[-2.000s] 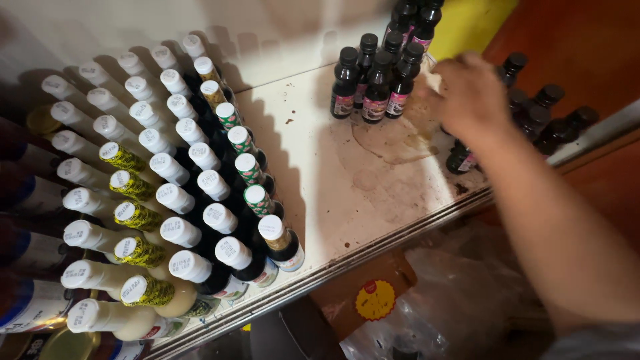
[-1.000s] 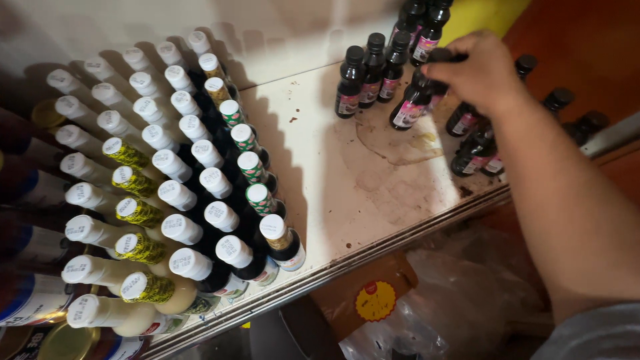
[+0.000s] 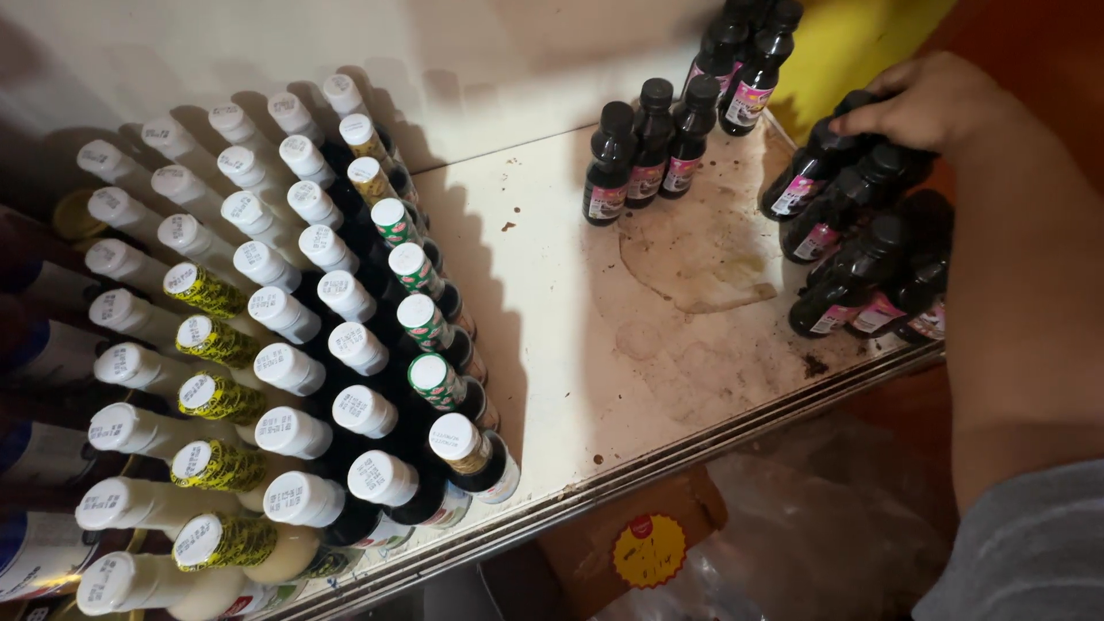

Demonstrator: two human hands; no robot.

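At the upper right, my right hand [image 3: 927,108] grips the cap end of a dark bottle with a pink label [image 3: 798,185], at the back of a cluster of like bottles [image 3: 832,297] along the shelf's right side. Three more dark bottles [image 3: 645,155] stand upright left of it, and others [image 3: 749,90] stand behind them against the back. White-capped bottles [image 3: 358,349] fill the left part in rows, some with yellow-and-black or green neck wraps. My left hand is out of view.
The white shelf [image 3: 552,328] is stained and has a ridged metal front edge [image 3: 690,431]. Large tins [image 3: 43,448] stand at the far left. Below the edge lie a cardboard box [image 3: 586,552], a yellow round tag [image 3: 649,550] and clear plastic [image 3: 802,517].
My right hand has moved a dark bottle from the middle group rightward to the right-hand cluster. The middle group has fewer bottles than two seconds ago.
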